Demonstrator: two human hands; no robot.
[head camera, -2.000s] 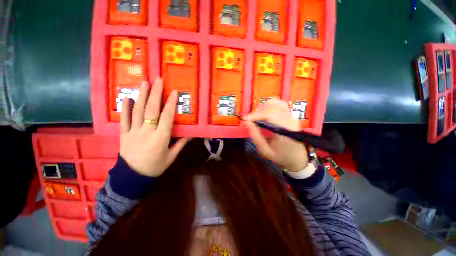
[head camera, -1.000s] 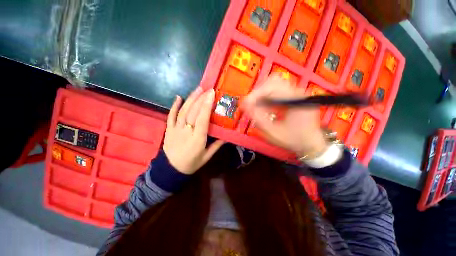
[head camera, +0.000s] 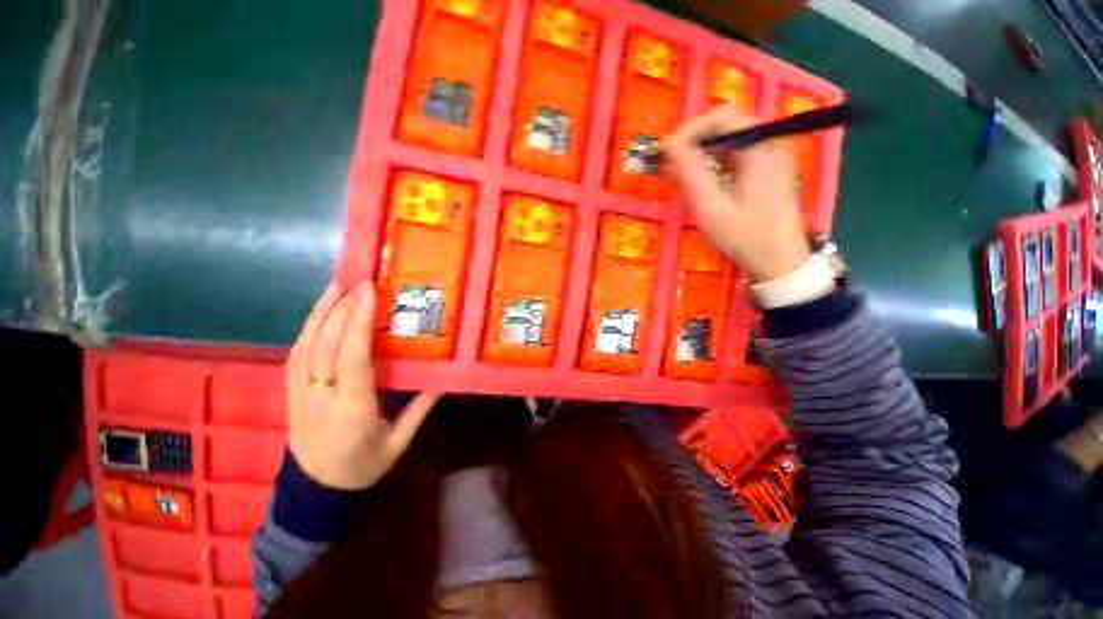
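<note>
A red-pink phone tray (head camera: 569, 389) lies on the green bench in two rows of slots. Its slots hold phones face down with orange backs, such as the lower left phone (head camera: 423, 264). My left hand (head camera: 339, 393) rests with its fingers against the tray's lower left edge, holding no phone. My right hand (head camera: 748, 200) is over the upper row with a black marker pen (head camera: 786, 127), its tip end near the battery bay of the third phone. The hand partly hides the phones to the right.
A second red tray (head camera: 248, 417) is at lap level on the left, with one phone face up and one orange back. More orange parts (head camera: 762, 478) are below the bench. Another loaded tray (head camera: 1016, 314) stands far right. Wrinkled clear tape (head camera: 55, 181) crosses the bench at left.
The view has turned and shifted. My right hand with the pen has moved from the lower row to the upper row. My left hand stays at the tray's lower left.
</note>
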